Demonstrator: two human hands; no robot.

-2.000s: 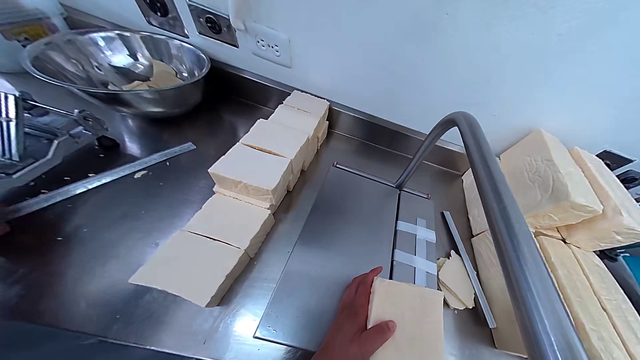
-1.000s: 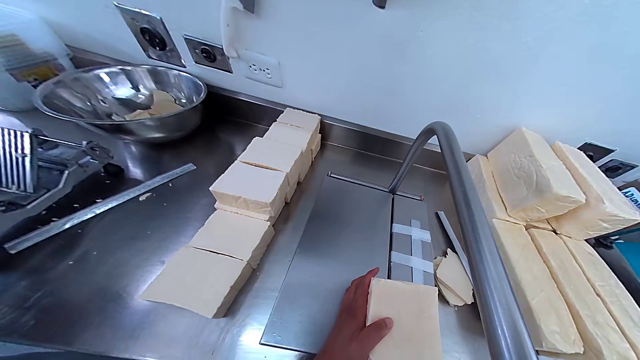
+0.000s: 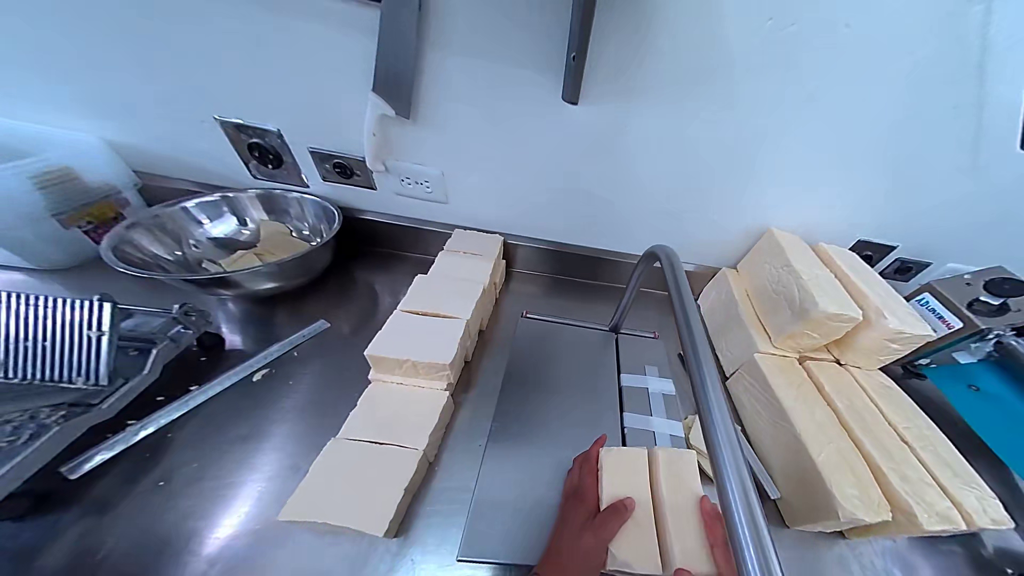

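My left hand (image 3: 588,512) grips the left side of two narrow blocks of pale cheese (image 3: 628,508) standing side by side at the near end of a flat metal slicer (image 3: 560,400). My right hand (image 3: 716,536), partly hidden by the slicer's curved metal handle (image 3: 704,384), presses the right side of the pair. A thin gap runs between the two pieces. White tape strips (image 3: 652,400) cross the slicer plate beyond them. Left of the slicer lies a row of cut cheese blocks (image 3: 400,412). Thin cheese offcuts (image 3: 694,440) rest beside the plate.
Large cheese blocks (image 3: 808,440) are stacked at the right, near a machine (image 3: 976,304). A steel bowl (image 3: 304,256) with cheese pieces, a metal ruler (image 3: 200,392) and a bladed metal device (image 3: 56,344) are at the left. A white-handled knife (image 3: 392,64) hangs on the wall.
The single wide block under my left hand now shows as two narrow pieces. My right hand has come into view at their right side. The view has shifted to show more wall.
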